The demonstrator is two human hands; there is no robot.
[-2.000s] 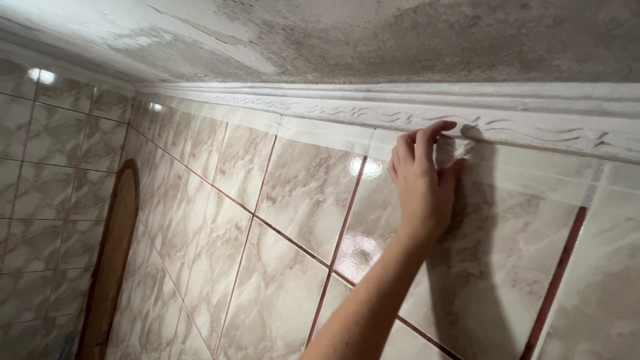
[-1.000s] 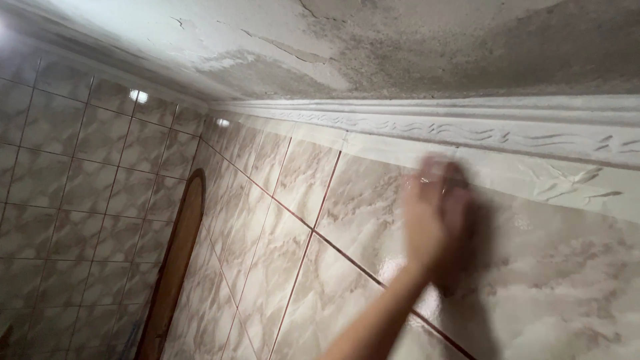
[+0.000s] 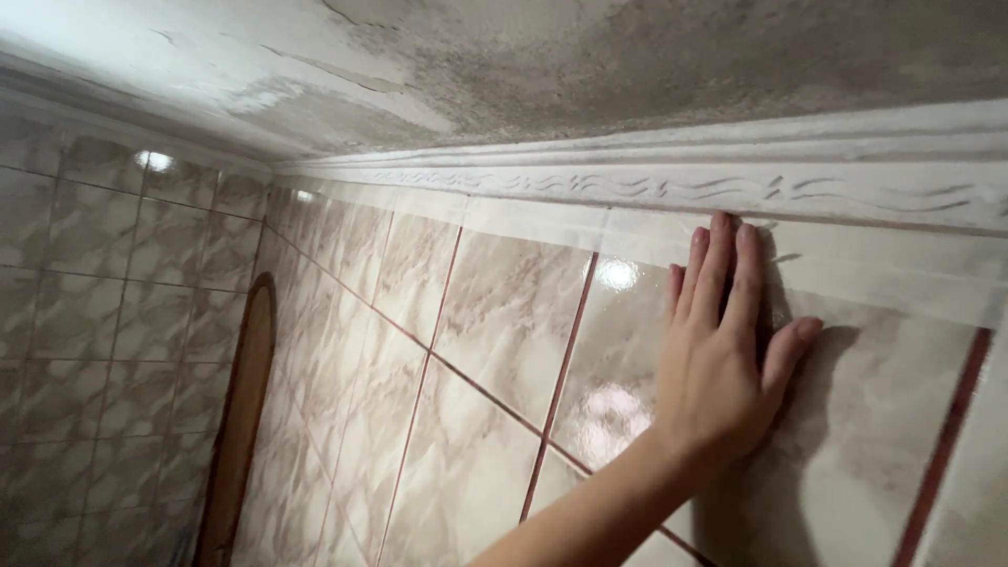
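Observation:
My left hand (image 3: pixel 713 354) lies on the marbled wall tiles (image 3: pixel 850 386) with its back towards me and its fingers pointing up. The fingers are slightly spread and the thumb stands out to the right. It holds nothing. The fingertips rest over a pale, glossy strip (image 3: pixel 543 224) along the top of the tiles, just under the white crown moulding (image 3: pixel 520 179) with wavy relief. A small raised, leaf-like mark (image 3: pixel 786 257) shows on the strip to the right of the fingers, partly hidden by them. My right hand is out of view.
Above the moulding is a stained ceiling (image 3: pixel 504 87) with cracked, peeling paint. A second tiled wall (image 3: pixel 79 315) meets this one in a corner at the left, with a round-topped wooden panel or frame (image 3: pixel 242 417) near it. Dark red grout lines divide the tiles.
Two seconds ago my left hand's fingers were bent at the moulding's lower edge; one second ago the hand was blurred in motion. Now the fingers are extended over the strip.

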